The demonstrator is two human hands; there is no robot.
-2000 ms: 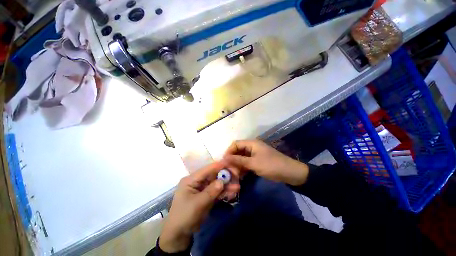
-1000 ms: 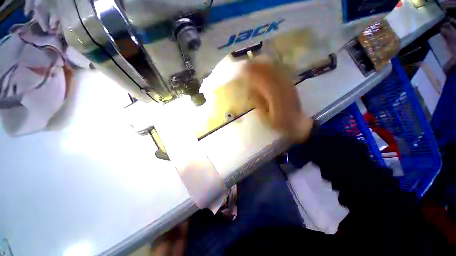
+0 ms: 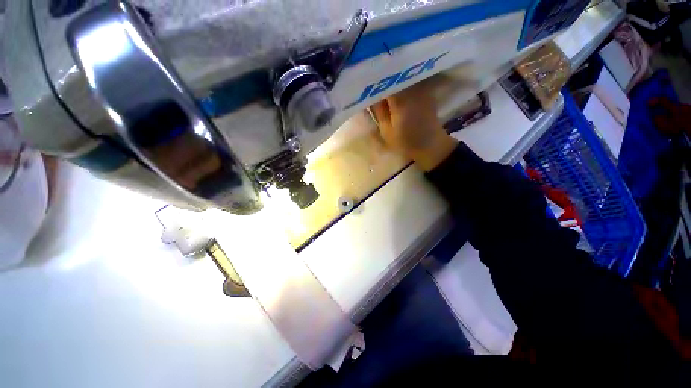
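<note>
The pale pink fabric strip (image 3: 303,314) runs from the bright needle area (image 3: 299,193) over the table's front edge, its lower end hanging there. The white sewing machine (image 3: 250,61) with a blue stripe and "JACK" lettering fills the top. My right hand (image 3: 415,121) reaches under the machine arm, over the yellowish bed plate (image 3: 333,178). Its fingertips are partly hidden and blurred, so whether it holds something cannot be told. My left hand is not in view. A small metal guide (image 3: 225,267) lies left of the strip.
Part of the pale fabric heap (image 3: 23,197) shows at the far left. A brownish wrapped packet (image 3: 544,72) lies at the table's right corner. A blue plastic basket (image 3: 587,182) with red cloth stands at right. Pale panels (image 3: 473,303) lie near my lap.
Both hands were together at the strip's end, with a small round white object. My right hand has moved up under the machine arm; my left has left the view. The view has moved closer.
</note>
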